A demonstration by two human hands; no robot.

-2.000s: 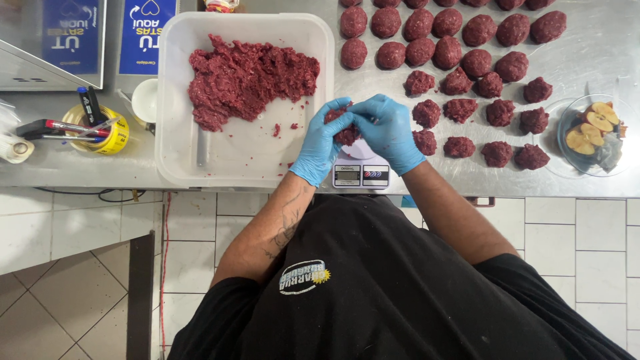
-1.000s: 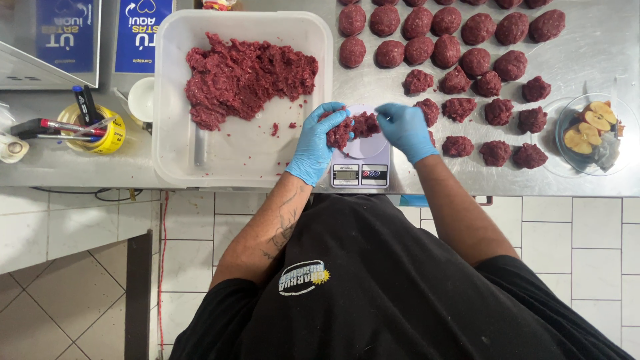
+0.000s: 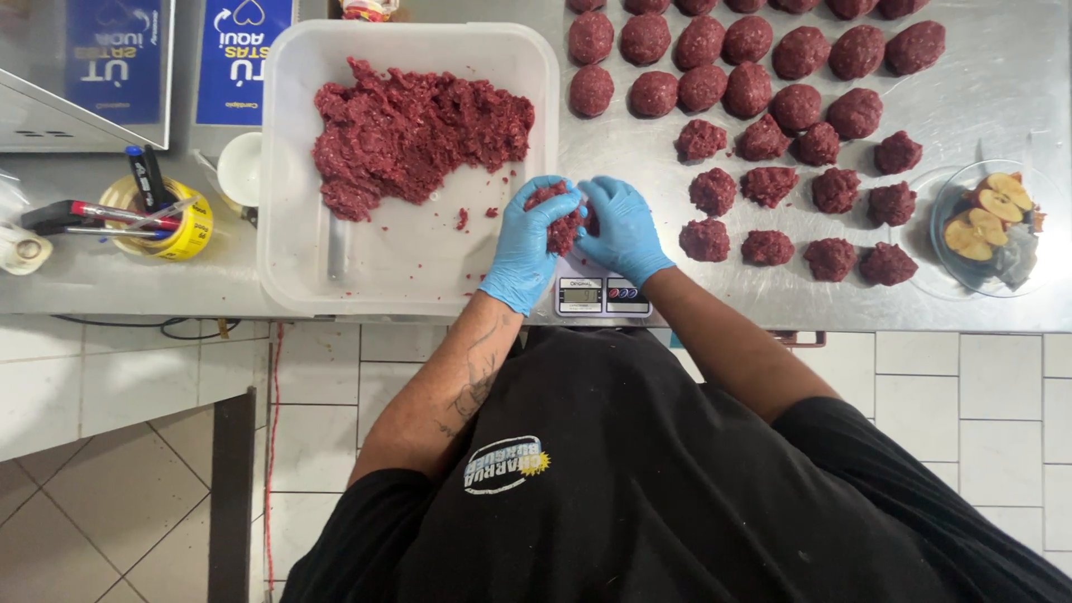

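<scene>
My left hand (image 3: 537, 234), in a blue glove, holds a rough lump of raw ground meat (image 3: 559, 219) above the near right corner of a white plastic tub (image 3: 385, 272). My right hand (image 3: 618, 224), gloved as well, has its fingers curled round a smaller piece of ground meat (image 3: 590, 219) close beside that lump. Beneath both hands is a digital kitchen scale (image 3: 602, 296), its platform mostly hidden. Loose ground meat (image 3: 410, 138) lies in the back of the tub. Several meat balls (image 3: 702, 42) stand in rows on the steel table, smooth ones behind and rough ones (image 3: 766, 186) nearer.
A glass bowl (image 3: 946, 243) with cut apples stands at the table's right. On the left are a yellow container (image 3: 191, 230) holding pens, a small white bowl (image 3: 241, 170), a blue printed card (image 3: 239, 63) and a metal appliance (image 3: 59, 134). The table's front edge (image 3: 712, 322) runs before the body.
One second ago the hands were farther apart over the scale, with meat between them. They have come closer together, and the right hand now has its fingers round a small piece.
</scene>
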